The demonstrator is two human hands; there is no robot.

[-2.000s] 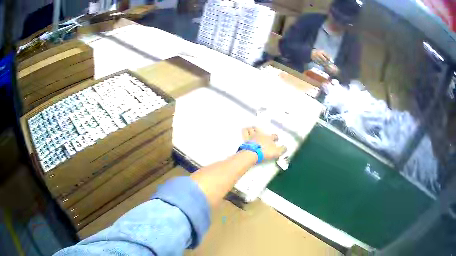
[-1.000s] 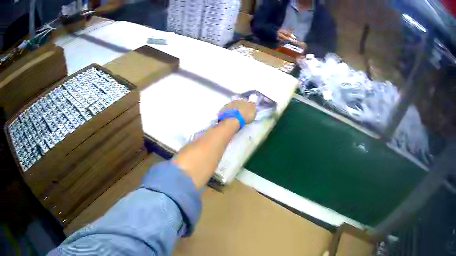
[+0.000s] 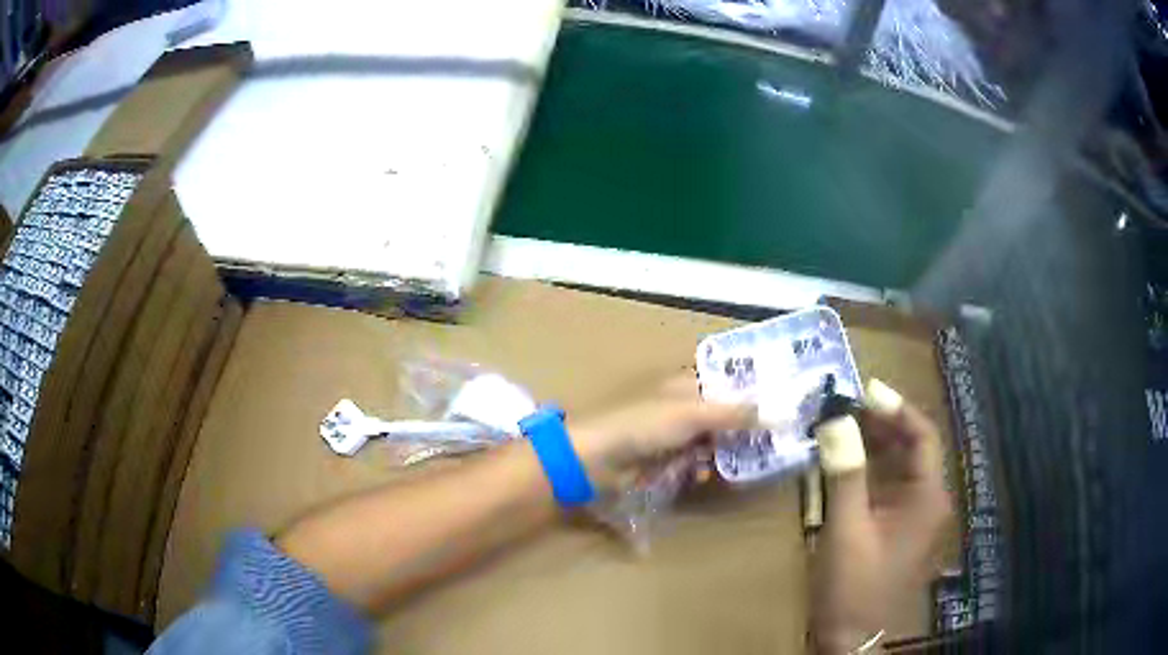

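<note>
A white rounded square housing (image 3: 775,343) is above the cardboard sheet at the right of centre, its ribbed inside facing up. My left hand (image 3: 679,429), with a blue wristband, holds it from the left; the fingers are blurred. My right hand (image 3: 884,486), with cream finger cots, pinches a small black block (image 3: 835,404) at the housing's right side. Whether the block touches the housing cannot be told. A clear plastic bag (image 3: 436,381) with a white cord and plug (image 3: 343,427) lies left, partly under my left forearm.
Cardboard sheet (image 3: 512,614) under the work. Stacked component trays (image 3: 128,384) stand at left, a white board (image 3: 346,166) behind, the green conveyor belt (image 3: 717,154) beyond. A tray with a row of blocks (image 3: 980,499) is at right. A thin tool (image 3: 813,499) lies between my hands.
The view has swung down and right. My left hand has left the white board and now holds the housing over the cardboard. My right hand has come into view with a black block.
</note>
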